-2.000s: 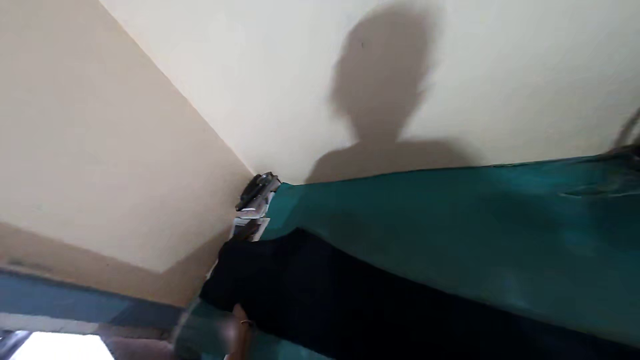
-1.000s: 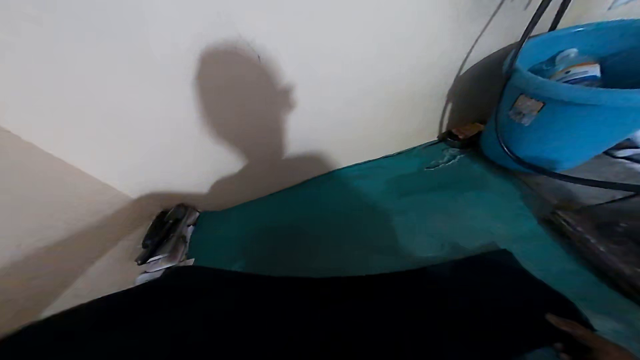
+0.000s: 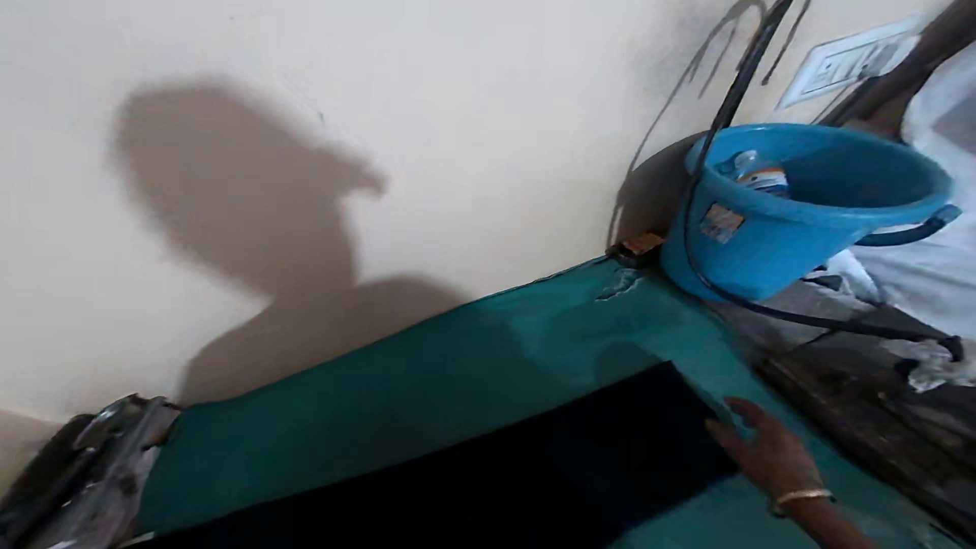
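Observation:
A dark cloth (image 3: 534, 465) lies stretched over a green-covered surface (image 3: 366, 404), running from the lower left to its squared end at the right. By that end is my right hand (image 3: 770, 450), wearing a bangle at the wrist. Its thumb and fingers are apart at the cloth's edge; whether they touch the fabric is hard to tell. My left hand is out of the frame.
Beyond the surface at the right stands a blue plastic bucket (image 3: 762, 244) with a bottle (image 3: 762, 177) inside. A black cable (image 3: 823, 322) loops past it. A wall socket panel (image 3: 850, 62) is above. Dark and grey items (image 3: 99, 465) are piled at the left corner.
The view has swung right over the two seconds, bringing in the bucket. The cloth's right end, uneven a second ago, now lies straighter, and my right hand shows more fully beside it.

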